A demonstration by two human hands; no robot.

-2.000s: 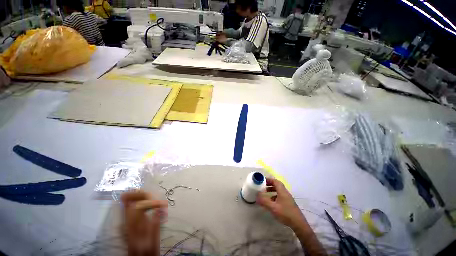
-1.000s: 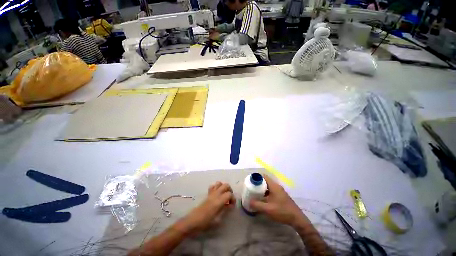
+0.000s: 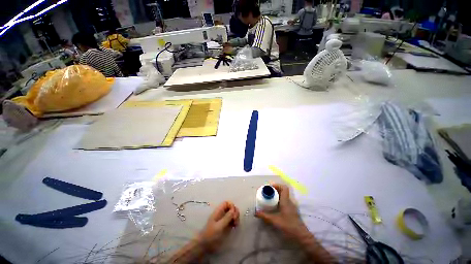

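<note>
The white thread cone with a navy top (image 3: 267, 199) stands at the near middle of the grey-beige board (image 3: 170, 227). My right hand (image 3: 285, 210) is around its right side, fingers on it. My left hand (image 3: 222, 221) is just left of the cone, not touching it, with fingertips pinched together; a thread or needle between them is too fine to tell. Tiny shiny dots lie on the board between the hands. A twisted dark-and-light cord (image 3: 190, 203) lies left of my left hand. A navy strap (image 3: 251, 141) lies beyond the board, and several more navy straps (image 3: 61, 212) lie at left.
A clear plastic bag (image 3: 135, 200) lies left of the cord. At right are dark scissors (image 3: 379, 250), a small yellow item (image 3: 372, 209) and a tape roll (image 3: 412, 223). Loose threads loop along the near edge. Beyond are pattern boards (image 3: 134, 125), a white fan (image 3: 326, 66) and a seated person (image 3: 262, 38).
My left hand came in from the left to beside the cone, then drew slightly back. My right hand closed further around the cone. The camera view shifted.
</note>
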